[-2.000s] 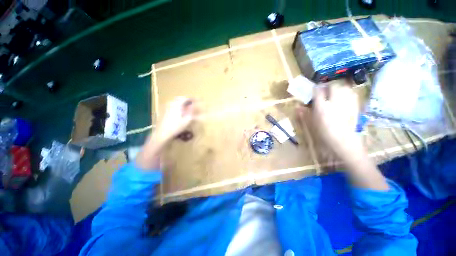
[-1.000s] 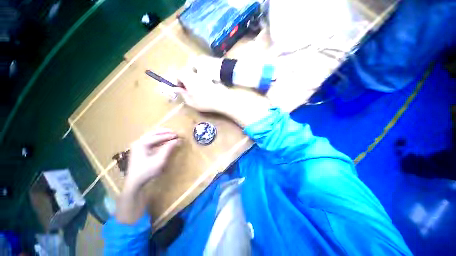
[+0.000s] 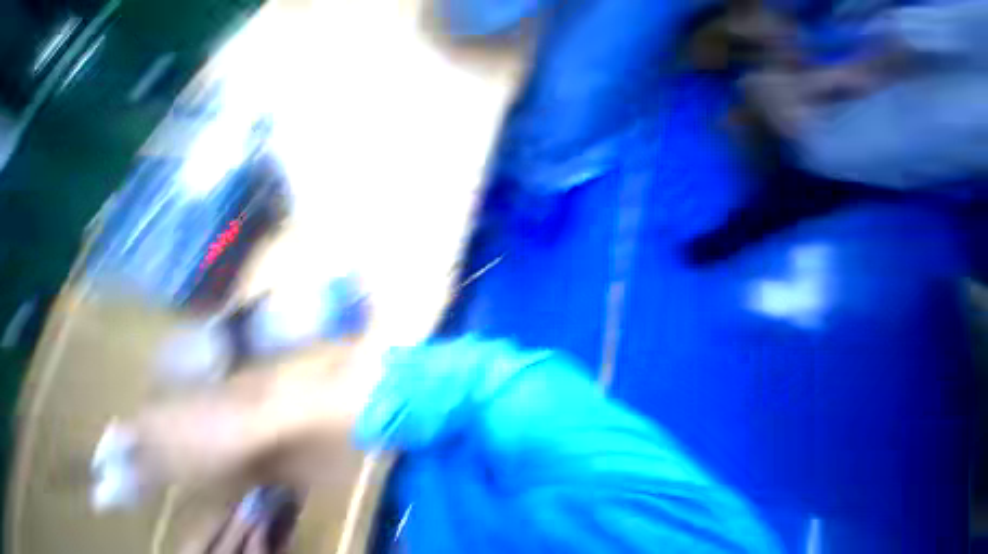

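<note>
The view is strongly blurred. My right hand [image 3: 206, 427] reaches in from the right over the brown bench, with a small white piece [image 3: 114, 467] at its fingertips. My left hand [image 3: 230, 532] is cut off by the bottom edge; its fingers are on a dark round unit [image 3: 271, 511] with a shiny spot, just below my right hand. A pale cylinder with a black band [image 3: 236, 333] and a blue end lies just beyond my right wrist. No black pen-like tool can be made out.
A dark box under shiny blue film [image 3: 163, 233], with red marks, stands beyond the cylinder. The upper bench [image 3: 379, 119] is glaring white. Dark green surface lies at upper left. Blue floor [image 3: 693, 357] with a pale line fills the right. Another person's hand [image 3: 791, 97] shows at upper right.
The view has swung right, so the bench now sits at the left. The left fingers have come onto the round unit, which lay loose before. The black tool no longer shows.
</note>
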